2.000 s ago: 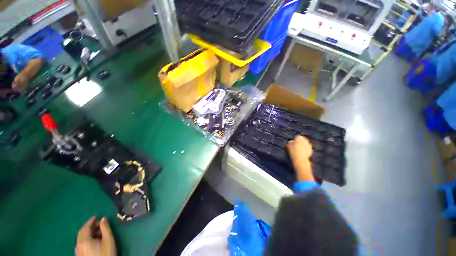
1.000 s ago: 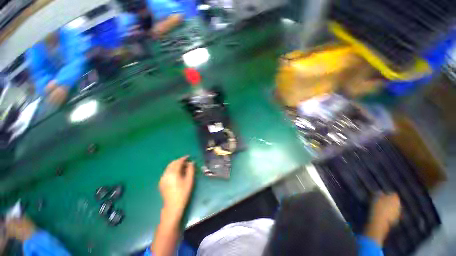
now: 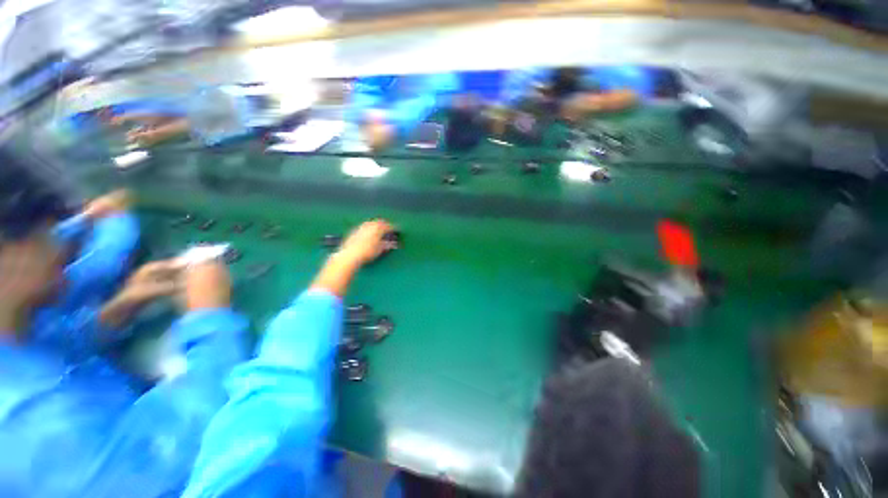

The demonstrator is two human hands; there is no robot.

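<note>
My left hand [image 3: 368, 243] reaches far out over the green mat, with its fingertips closed on a small black device unit [image 3: 390, 239]. Another dark unit lies just left of the hand. Several more device units [image 3: 356, 340] lie grouped on the mat nearer to me, right of my sleeve. The toggle-clamp fixture [image 3: 609, 316] stands to the right, blurred, with its red handle [image 3: 677, 243] up. A dark grey shape at the bottom centre hides its lower end. My right hand is not in view.
A neighbouring worker [image 3: 58, 409] sits close on the left, hands around a white item [image 3: 203, 254]. Workers in blue sit opposite, behind a row of small dark parts [image 3: 531, 167]. A cardboard box [image 3: 842, 345] and fittings in clear plastic [image 3: 837, 438] are at the right edge.
The view has swung left. My left hand has moved from beside the fixture out to the left and closed on a unit. My right hand and the parts tray have left the picture.
</note>
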